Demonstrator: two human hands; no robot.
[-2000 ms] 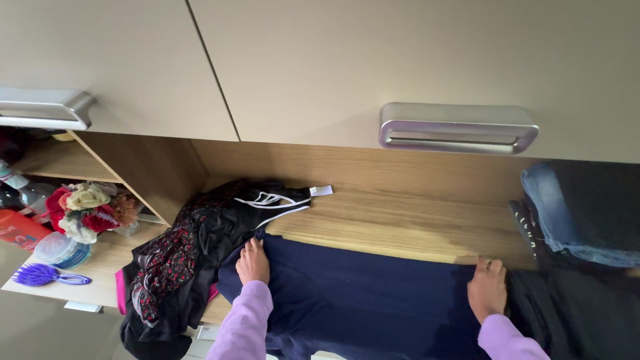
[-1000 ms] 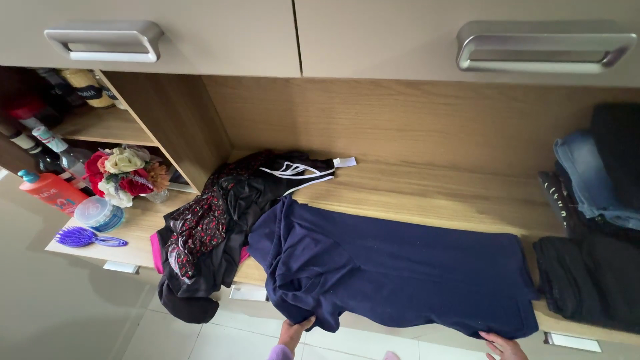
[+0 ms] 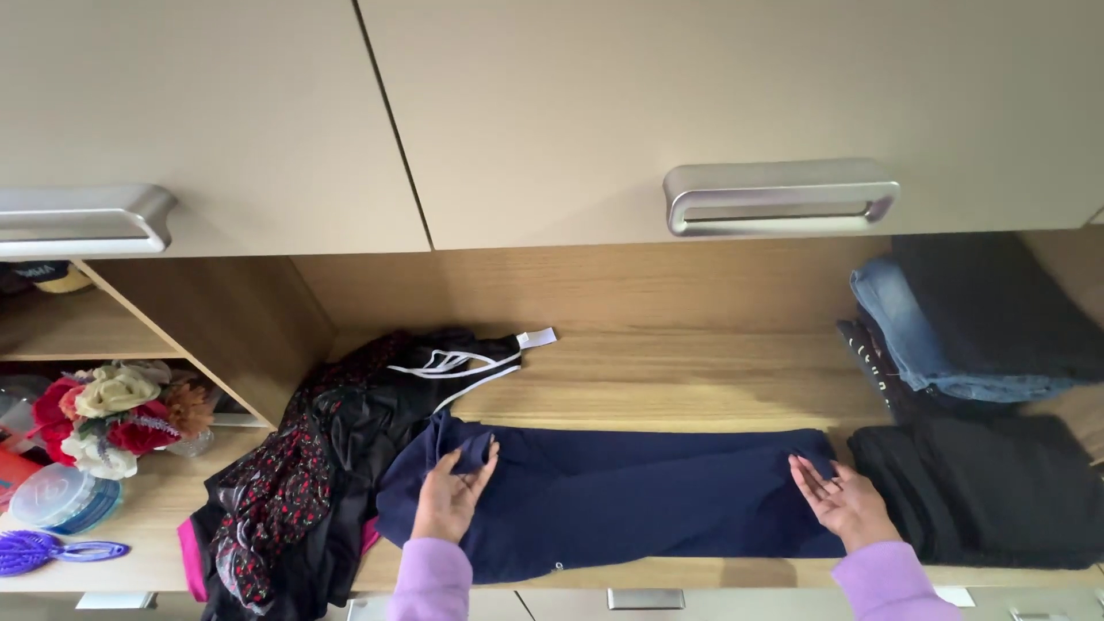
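Observation:
A navy blue garment [image 3: 621, 500] lies lengthwise along the wooden shelf [image 3: 707, 379], folded into a long strip. My left hand [image 3: 453, 492] is palm up over its left end, fingers apart, close to a raised fold of cloth. Over the right end is my right hand [image 3: 841, 500], also palm up with spread fingers. A heap of black clothes [image 3: 345, 431], some with a red floral print, touches the garment's left end. Folded black trousers [image 3: 983, 492] sit just beyond its right end, in front of a stack of folded jeans [image 3: 914, 336].
Cupboard doors with a metal handle [image 3: 780, 198] overhang the shelf. At the left are artificial flowers [image 3: 121, 414], a round lidded container [image 3: 65, 498] and a purple hairbrush [image 3: 52, 552]. A wooden divider [image 3: 216, 319] stands beside the clothes heap. Drawer fronts with handles [image 3: 645, 599] lie below.
A second ago the navy garment hung over the shelf's front edge with both hands low at its lower border. Now it is narrower and lies on the shelf, the hands above it.

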